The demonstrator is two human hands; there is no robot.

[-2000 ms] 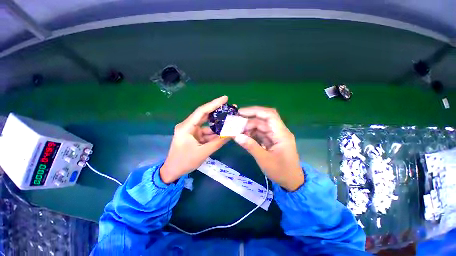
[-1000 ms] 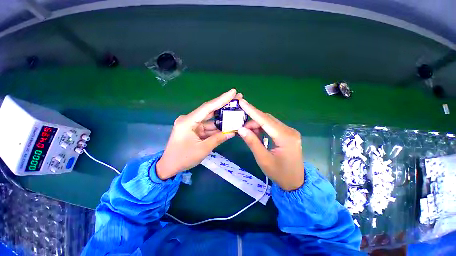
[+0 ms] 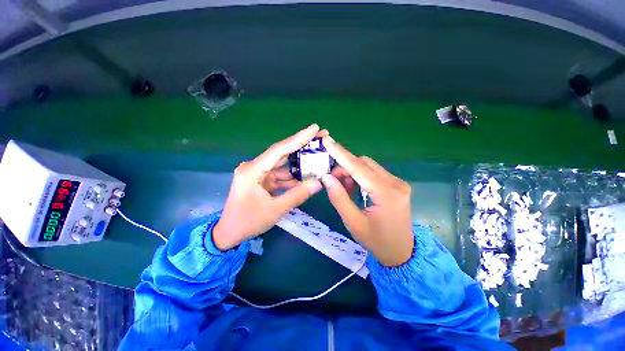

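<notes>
A round black device housing point(image 3: 295, 164) is held up in the middle, its open side towards me. A small square white battery pouch point(image 3: 315, 164) lies over its board. My left hand point(image 3: 264, 188) holds the housing from the left, thumb at the pouch's lower edge. My right hand point(image 3: 370, 202) holds it from the right, thumb also at the lower edge. The fingertips of both hands meet near the top of the housing. A white release liner strip with blue print point(image 3: 322, 240) lies below the hands, partly hidden by them.
A power supply point(image 3: 58, 199) stands left, its white cable point(image 3: 295, 300) curving past my sleeves. A clear tray with white pieces point(image 3: 490, 230) and a white stack point(image 3: 606, 253) are right. Black units, one on clear film point(image 3: 217, 86), one beside a white square point(image 3: 464, 115), lie beyond. Clear trays point(image 3: 62, 308) lie lower left.
The white pouch, tilted and overhanging the housing's right side two seconds ago, now lies squarely over the board. My right fingers have moved up around the housing. The far units have shifted slightly left.
</notes>
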